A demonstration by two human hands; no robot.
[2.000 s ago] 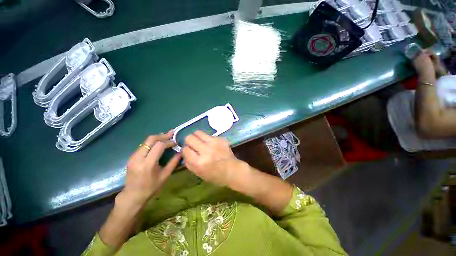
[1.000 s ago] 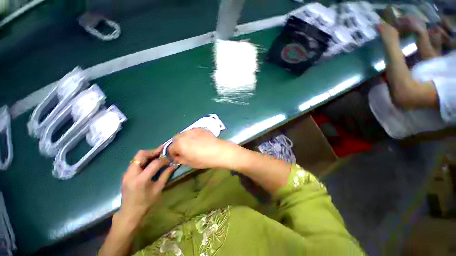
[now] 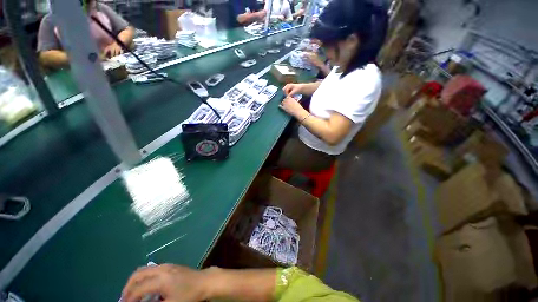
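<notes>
My right hand (image 3: 168,283) is at the bottom edge, partly cut off, with its fingers bent down over the green bench (image 3: 194,239). Small bits of a white part (image 3: 151,264) show behind and below it, mostly hidden; I cannot tell whether the hand grips it. My left hand is out of the picture. The bright white pin pile (image 3: 154,187) lies on the bench beyond my right hand. A loose pin (image 3: 166,245) lies between the pile and the hand.
A black fan (image 3: 205,141) with a cord stands beyond the pile, beside a grey post (image 3: 103,88). Stacked white frames (image 3: 239,109) lie behind it. A carton of frames (image 3: 309,215) is below the bench edge. A person in white (image 3: 336,109) sits farther along; others sit across.
The view has swung right and up along the line. The held frame and my left hand have left the picture or are hidden; my right hand is now at the bottom edge.
</notes>
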